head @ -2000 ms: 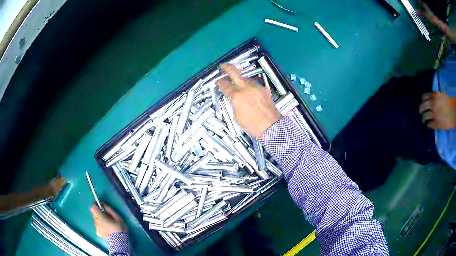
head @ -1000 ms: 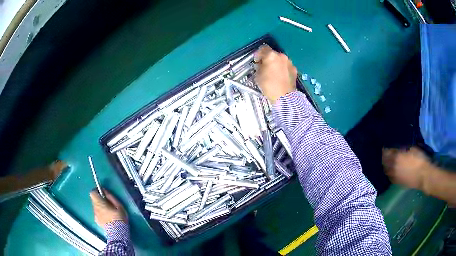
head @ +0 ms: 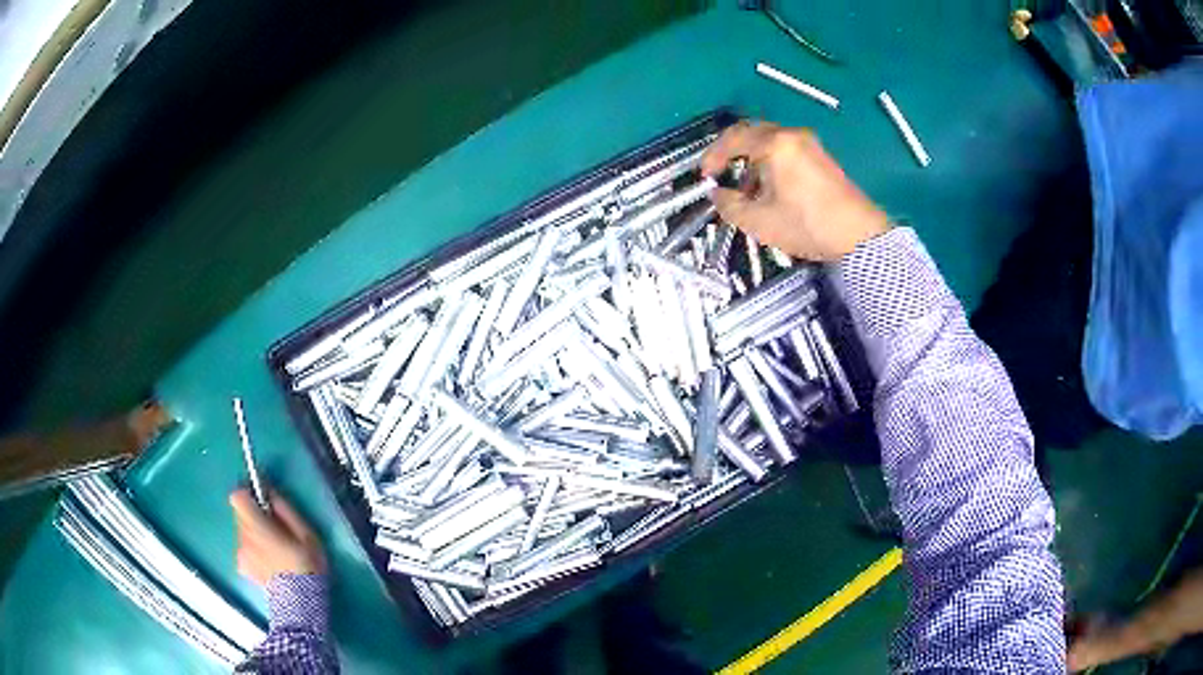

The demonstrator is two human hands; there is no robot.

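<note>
A black tray (head: pixel 330 455) on the green bench is filled with a jumbled heap of short silvery tubes (head: pixel 528 382). My right hand (head: pixel 792 191) is at the tray's far right corner, its fingertips closed around the end of a short tube (head: pixel 679 201) lying at the top of the heap. My left hand (head: pixel 275 538) is left of the tray and holds a thin rod (head: pixel 246 442) that points up and away.
Long tubes (head: pixel 145 567) lie side by side at the lower left, near another person's arm (head: pixel 79 448). Two loose tubes (head: pixel 797 85) and a dark cord (head: pixel 801 36) lie beyond the tray. A person in blue (head: pixel 1141 251) is at the right.
My right hand has moved right along the far edge of the tray, and its fingers have closed on a tube. My left hand still holds the rod. The person in blue has shifted.
</note>
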